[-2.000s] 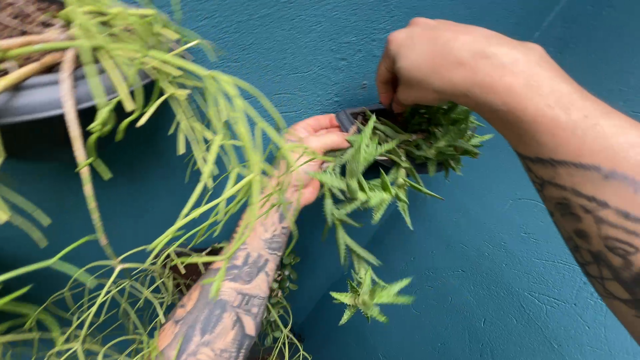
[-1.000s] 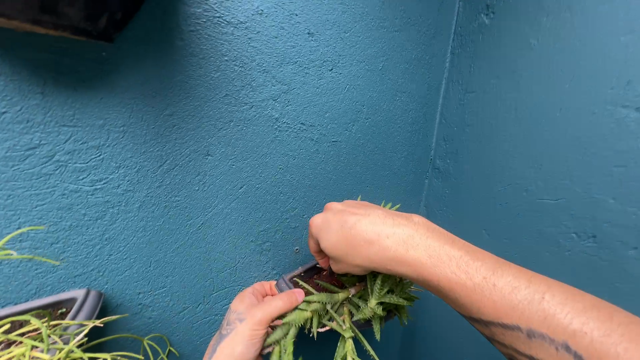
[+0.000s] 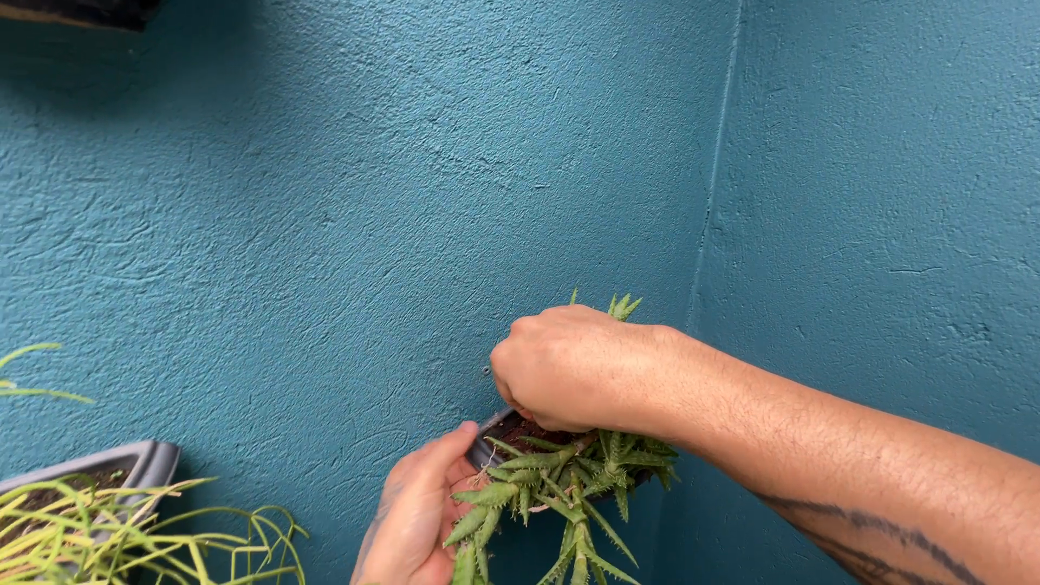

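Note:
A grey plastic planter [image 3: 485, 452] with dark soil [image 3: 520, 431] hangs at the wall, low in the head view. A succulent with toothed green leaves [image 3: 528, 475] spills over its front edge. My left hand [image 3: 426, 508] holds the planter's left end, thumb near the rim and fingers beneath, beside the trailing leaves. Above the soil, my right hand [image 3: 569, 370] is curled with its fingertips down in the planter; they are hidden behind the hand, so whether they grip anything does not show.
A second grey planter [image 3: 154, 467] with thin trailing green stems [image 3: 73, 520] is at the lower left. A dark object [image 3: 81, 10] juts in at the top left corner. Textured blue walls [image 3: 366, 203] meet in a corner right of the planter.
The view has shifted a lot since two seconds ago. Both hands stay at the planter; the right hand remains over the soil.

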